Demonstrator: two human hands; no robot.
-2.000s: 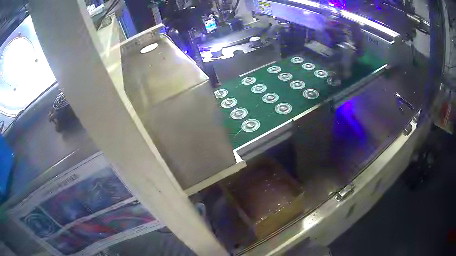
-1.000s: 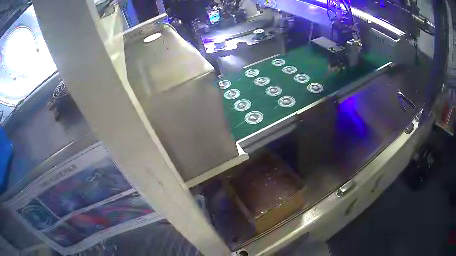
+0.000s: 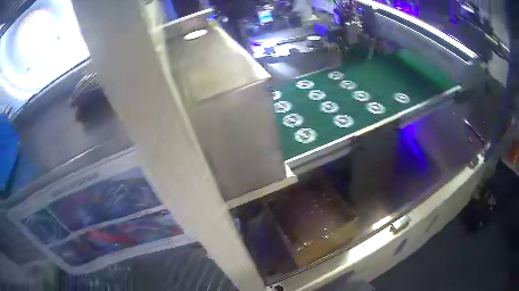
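Note:
Neither of my hands is in the picture. Small silvery round parts (image 3: 343,120) lie in rows on the green conveyor belt (image 3: 392,74). One round part (image 3: 402,98) lies by itself to the right of the rows, near the belt's front edge. A dark, blurred mechanism (image 3: 364,40) is at the belt's back edge. The large beige metal cover (image 3: 239,136) hides the belt's left end.
A cream frame post (image 3: 165,142) crosses the left side. An open brown box (image 3: 324,247) sits in the recess below the belt. A glaring white screen (image 3: 40,51), a picture sheet (image 3: 105,210) and a blue box (image 3: 7,150) are at left. A light bar (image 3: 427,29) is behind the belt.
The view has shifted, so the machine appears further right. The dark pick-and-place head has moved from above the belt's right part to the back. A single part now shows right of the rows.

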